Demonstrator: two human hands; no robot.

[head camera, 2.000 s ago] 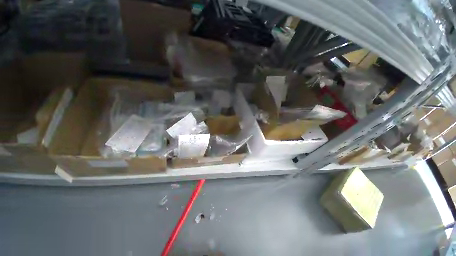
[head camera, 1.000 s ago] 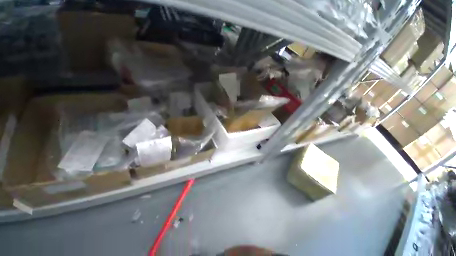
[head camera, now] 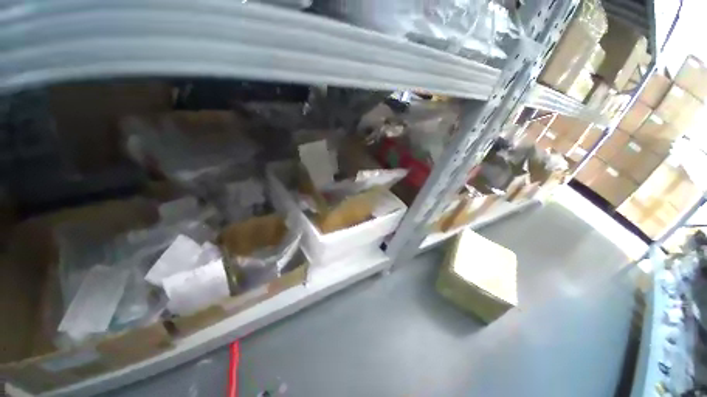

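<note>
Neither of my hands shows. The red broom handle (head camera: 233, 371) stands at the bottom edge, left of centre; its top end meets the bottom shelf edge (head camera: 283, 318) and its lower part is cut off by the picture's rim. The broom head is not visible. Small pale litter (head camera: 281, 388) lies on the grey floor just right of the handle. A closed yellow-taped carton (head camera: 479, 277) sits on the floor right of the rack upright (head camera: 453, 167).
Open cardboard bins (head camera: 116, 346) with plastic bags and paper slips line the bottom shelf. A white box (head camera: 353, 233) stands beside the upright. A thick shelf beam (head camera: 256, 46) crosses above. Stacked cartons (head camera: 620, 174) stand at the aisle end. Another rack edge (head camera: 657, 333) runs along the right.
The view has turned right and up, showing more of the aisle end. The red handle now shows only a short length at the bottom. The round brownish shape at the bottom edge is gone.
</note>
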